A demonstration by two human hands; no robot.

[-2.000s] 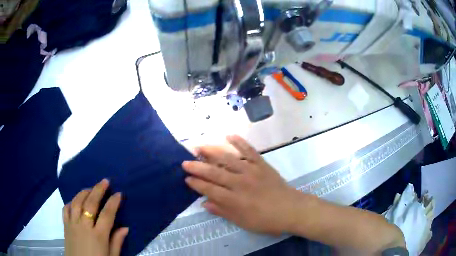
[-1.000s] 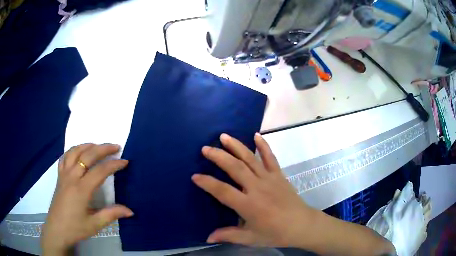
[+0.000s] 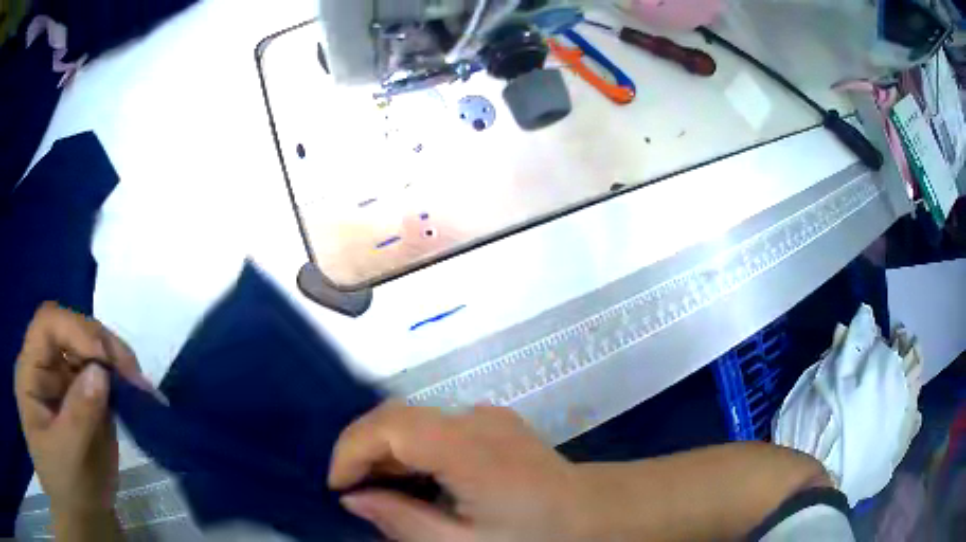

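Observation:
A dark navy cut panel (image 3: 265, 381) is held between my hands at the near edge of the table, partly folded and blurred. My left hand (image 3: 74, 408) pinches its left edge between thumb and fingers. My right hand (image 3: 455, 471) grips its right side, with the fingers curled over the cloth. The sewing machine head (image 3: 371, 42) is at the top, cut off by the frame. The needle area and the machine bed (image 3: 350, 191) show with no cloth on them.
More navy pieces (image 3: 53, 228) lie at the left. Orange and blue snips (image 3: 593, 66), a red-brown screwdriver (image 3: 669, 50) and a black-handled tool (image 3: 851, 139) lie behind the needle. A ruler strip (image 3: 657, 307) runs along the near edge. White cloth (image 3: 851, 408) and a blue crate (image 3: 748, 381) are at right.
The panel has moved from flat beside the needle toward me and is now lifted and folded. Both hands have closed on its edges. The machine bed is uncovered.

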